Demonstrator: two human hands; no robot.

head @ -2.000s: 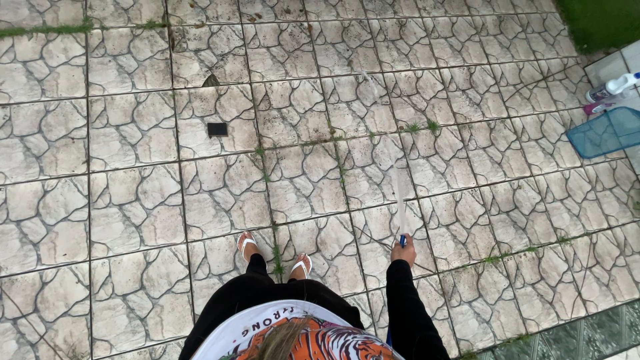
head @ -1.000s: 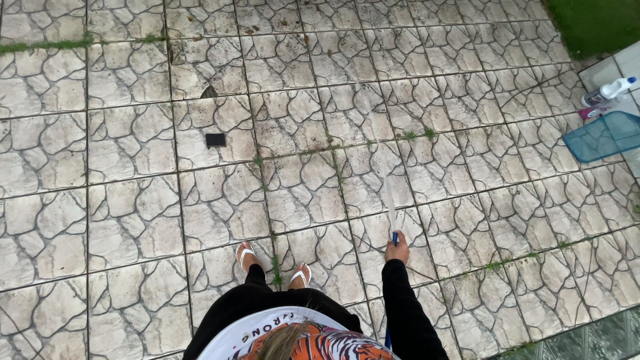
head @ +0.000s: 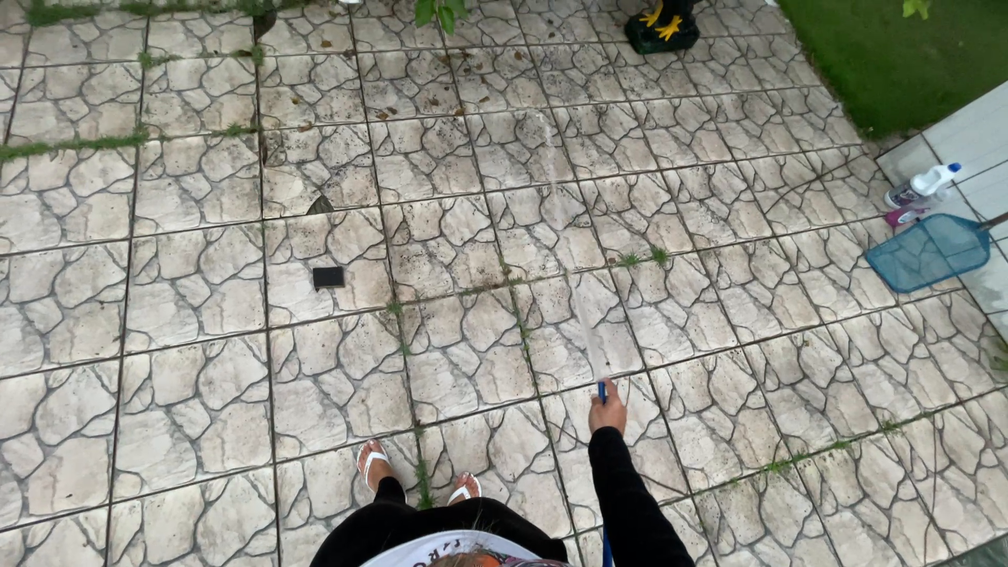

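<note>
My right hand (head: 607, 409), at the end of a black sleeve, is shut on a blue hose (head: 602, 391), whose end points forward over the paving. A jet of water (head: 584, 315) leaves it and reaches toward the upper middle of the view. More of the blue hose shows beside the sleeve at the bottom edge. My left hand is out of sight. Under the jet lie stone-patterned floor tiles (head: 457, 346) with dark dirt specks and grass in some joints.
A small black square object (head: 328, 277) lies left of centre. At the right are a white bottle with a blue cap (head: 923, 185), a pink item (head: 903, 216) and a blue net skimmer (head: 929, 252) by a white wall. A dark figure's base with yellow feet (head: 661, 33) stands at the top, near grass (head: 906, 63).
The view has tilted up, bringing in the base with yellow feet. My right hand still holds the hose, and the water jet now shows reaching farther out over the tiles.
</note>
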